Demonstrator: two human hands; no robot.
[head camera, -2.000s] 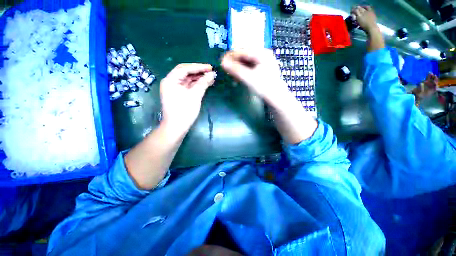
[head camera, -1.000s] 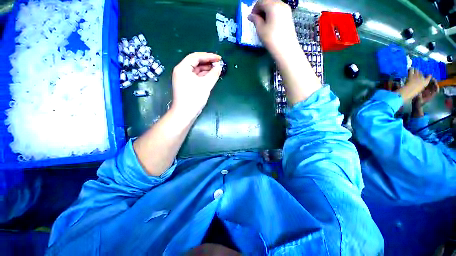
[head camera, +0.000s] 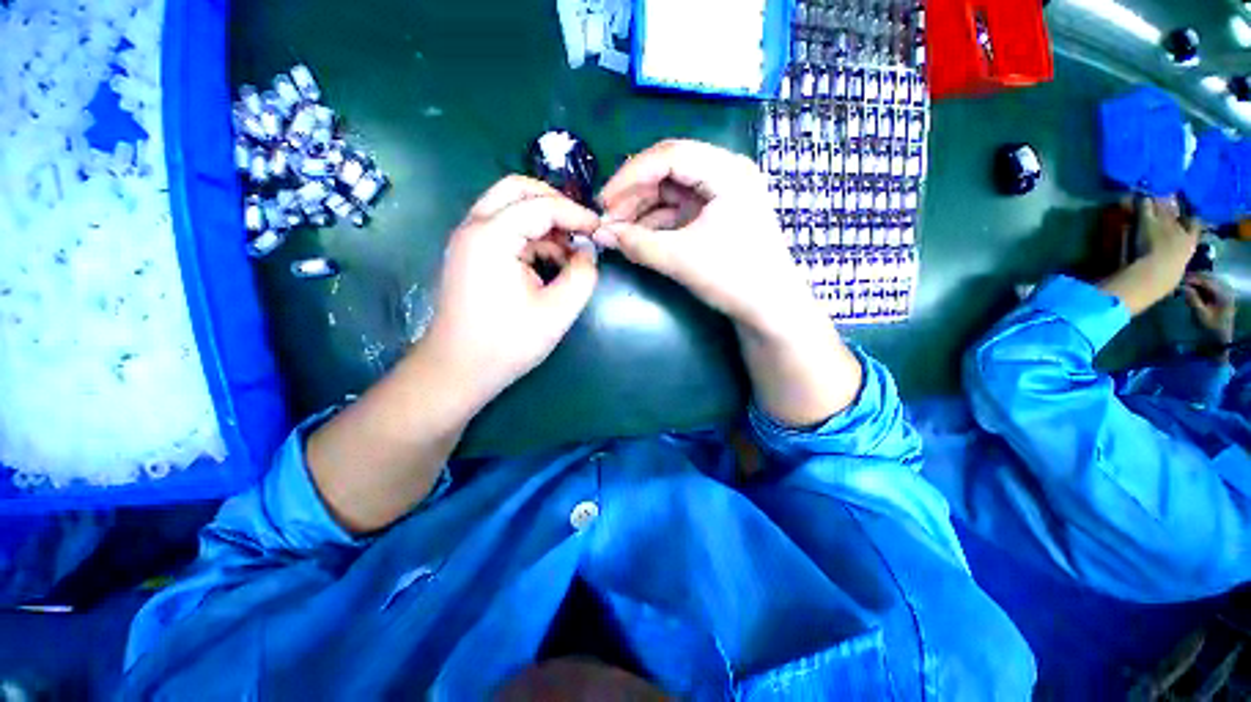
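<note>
My left hand (head camera: 515, 281) and my right hand (head camera: 707, 226) meet at the fingertips over the green bench. A small pale part (head camera: 587, 243) is pinched between them, mostly hidden by the fingers. My left fingertips hold it from the left and my right fingertips touch its right side; its exact shape cannot be told. A glossy dark round unit (head camera: 563, 162) with a white piece on top stands just beyond my fingertips.
A large blue bin (head camera: 220, 274) of white parts is far left, beside a pile of silver-white cylinders (head camera: 295, 158). A small blue bin (head camera: 707, 93), loose white pieces (head camera: 597, 34), a parts tray (head camera: 844, 165) and a red bin (head camera: 1015, 48) lie beyond. A coworker's sleeve (head camera: 1084, 412) is right.
My right hand has come back from the small blue bin to my left fingertips. The view has shifted, and the dark round unit beyond my hands now shows more fully.
</note>
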